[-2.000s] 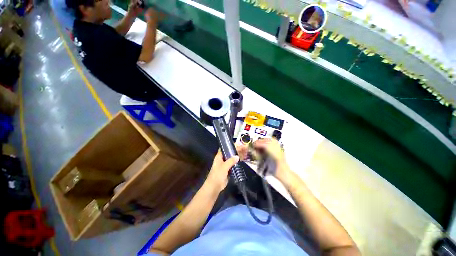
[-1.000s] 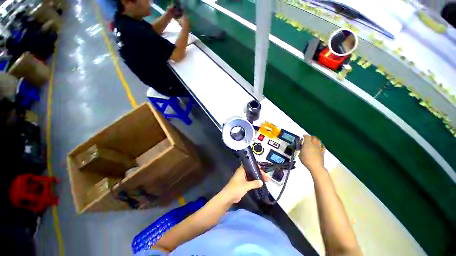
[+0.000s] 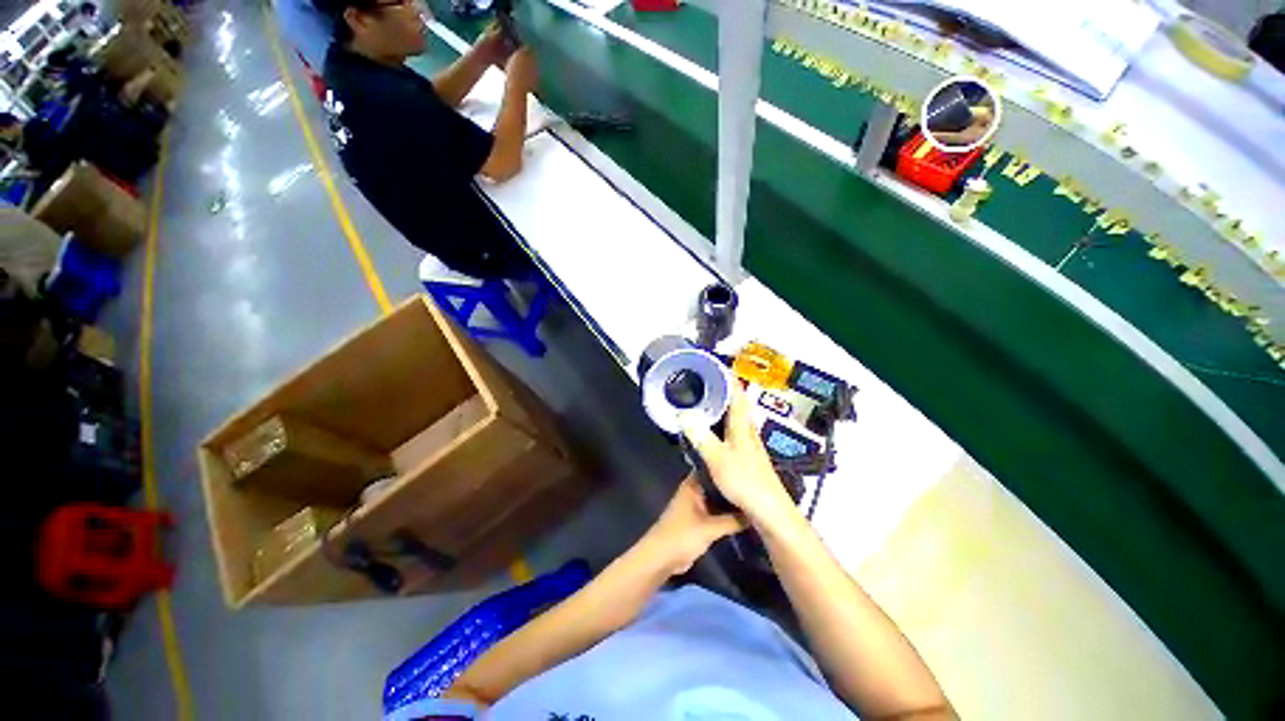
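A dark hair dryer (image 3: 686,386) is held up before me, its pale ring-shaped end with a dark centre facing the camera. My left hand (image 3: 696,520) is closed around the handle. My right hand (image 3: 736,448) is on the upper handle just below the head; its fingers are partly hidden. Behind them on the bench lies the test panel (image 3: 777,403) with a yellow-orange socket (image 3: 762,365), digital meters (image 3: 789,444) and black leads at its right side. A second dryer (image 3: 716,313) lies beyond the panel.
An open carton (image 3: 514,465) stands on the floor at left, by a blue stool or crate (image 3: 486,631). A seated person (image 3: 409,148) works farther up the bench (image 3: 592,240). A metal post (image 3: 736,155), green conveyor (image 3: 986,324) and round mirror (image 3: 961,113) are beyond.
My right hand has moved from the panel's right side to the dryer's upper handle. The dryer head has shifted slightly right. My left hand still holds the handle.
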